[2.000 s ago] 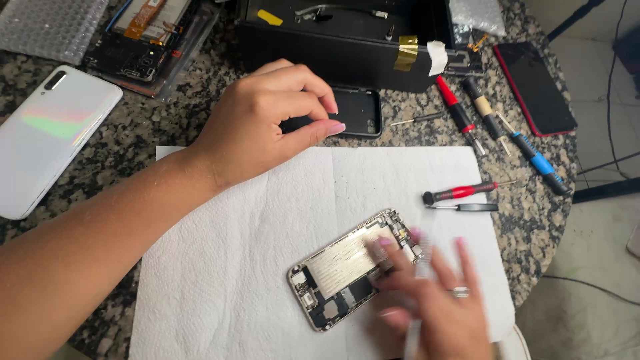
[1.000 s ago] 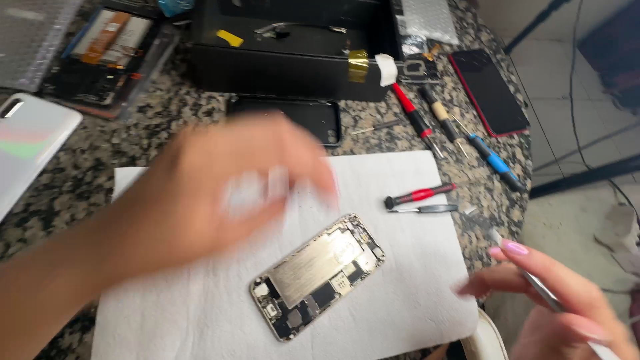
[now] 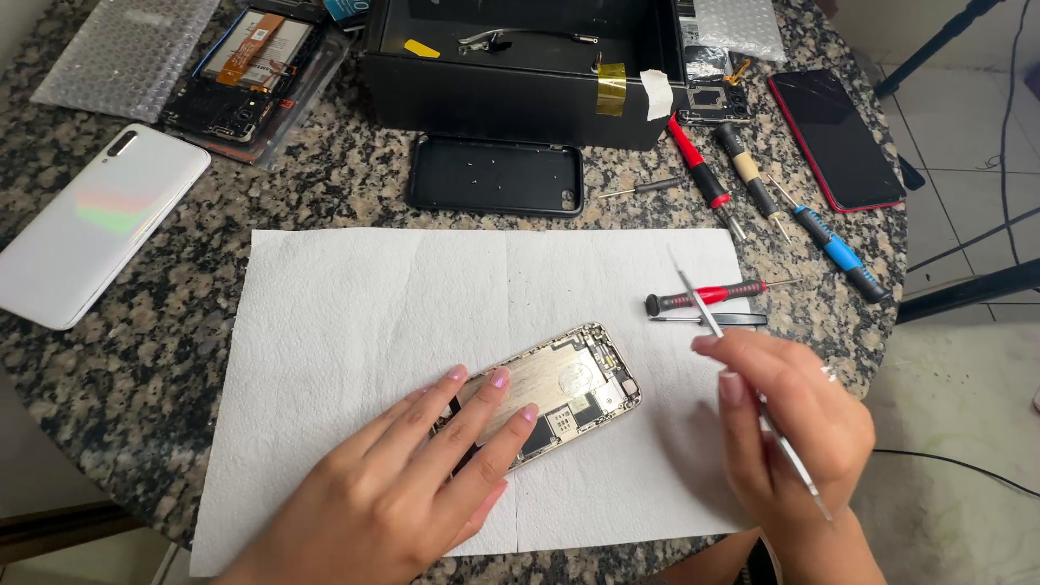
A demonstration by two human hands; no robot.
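Observation:
An opened smartphone body, its inner metal plate and circuit parts bare, lies aslant on a white paper towel. My left hand rests over its lower left end, fingers spread on the plate; that end is partly hidden. Between the thumb and fingers of my right hand is a thin metal spudger-like tool, its far tip pointing up and left, above the towel. Just beyond that hand a red and black screwdriver and a small black-handled tool lie on the towel's right edge.
Behind the towel lie a black phone case with tiny screws, a black box, a thin screwdriver and several larger ones. A red-edged phone is at right; a white phone back and a disassembled phone are at left.
My left hand has come down from near the black case onto the opened phone. My right hand, which was over the phone two seconds ago, is now right of it with the thin tool.

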